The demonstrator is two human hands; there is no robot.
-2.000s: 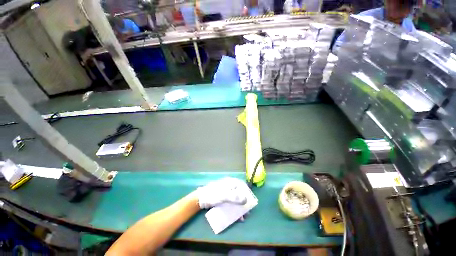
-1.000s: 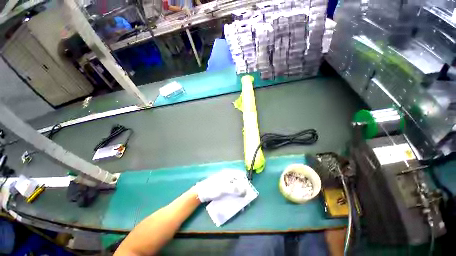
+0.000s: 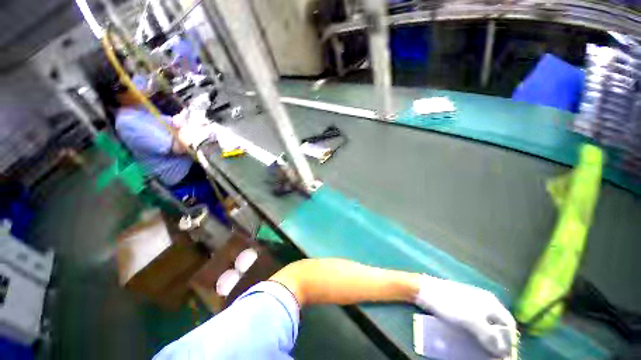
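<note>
My left hand (image 3: 467, 309), in a white glove, rests on a flat white rectangular unit (image 3: 450, 339) on the teal mat near the front edge. Its fingers lie over the unit's right part and hold it. The unit's lower edge is cut off by the picture. A black cable bundle (image 3: 604, 304) lies to the right, blurred, by the lower end of the yellow-green roll (image 3: 564, 242). My right hand is not in view.
On the grey belt (image 3: 422, 183) lies another unit (image 3: 316, 150) with a black cord. A white item (image 3: 434, 105) sits on the far teal strip. A white post stands at the mat's left end. Cardboard boxes (image 3: 158, 260) stand on the floor. A person in blue (image 3: 147, 144) works further left.
The view has swung left, so the roll and my left hand now appear further right. The parts dish and solder feeder have left the picture. My gloved hand remains on the unit.
</note>
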